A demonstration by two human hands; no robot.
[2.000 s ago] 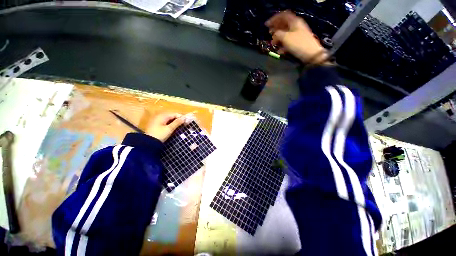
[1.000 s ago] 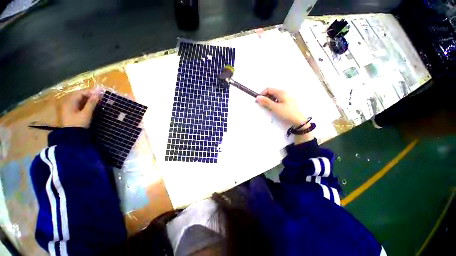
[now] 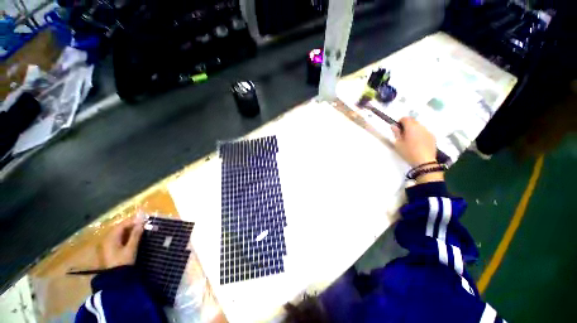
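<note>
My right hand (image 3: 417,142) grips the dark handle of a hammer (image 3: 381,115) over the bench's right section. The hammer's yellowish head is beside a small dark part (image 3: 384,93); I cannot tell whether they touch. My left hand (image 3: 121,244) holds the upper left corner of a small black sticker sheet (image 3: 166,255), which has a pale gap near its top. A larger black sticker sheet (image 3: 252,211) lies flat on the white bench between my hands. A thin dark pointed tool (image 3: 85,272) shows beside my left wrist.
A black cylindrical unit (image 3: 245,99) stands on the dark belt (image 3: 158,139) beyond the bench. Another unit with a glowing pink ring (image 3: 315,63) is behind a pale metal post (image 3: 335,50). Black parts and papers (image 3: 54,107) are at the back. A yellow floor line is on the right.
My right hand has carried the hammer from over the large sticker sheet to the right section, near the small dark part. My left hand still holds the small sheet. The view has shifted.
</note>
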